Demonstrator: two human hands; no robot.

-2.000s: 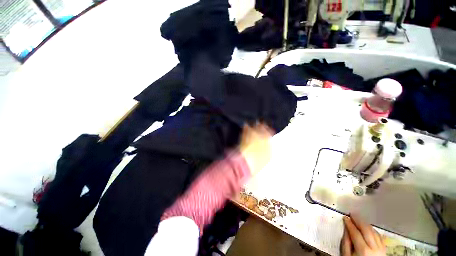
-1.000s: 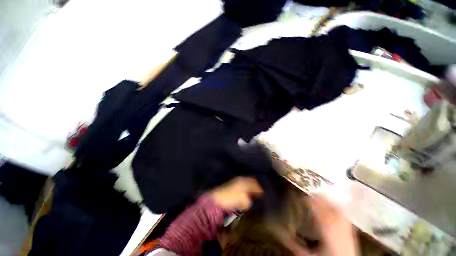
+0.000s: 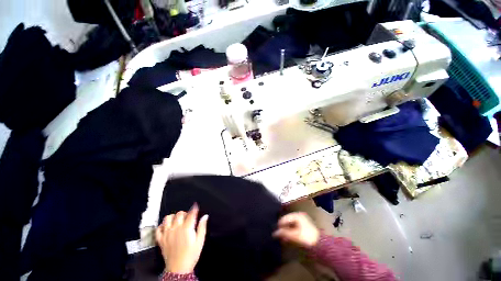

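Note:
A black cut panel lies over the front edge of the white sewing table and hangs down toward my lap. My left hand rests flat on its left part, fingers apart. My right hand pinches its right edge between thumb and fingers. The cream-white sewing machine with blue JUKI lettering stands behind and to the right of the panel. The panel is in front of the needle area, not under it.
Stacked black pieces lie left of the machine. A jar with pink contents stands behind the machine head. A navy cloth heap lies under the arm's right end. A green basket is at the far right.
The view has swung right. The black panel now lies apart from the stack at the table's front edge. My left hand has come onto it and my right hand has taken its edge.

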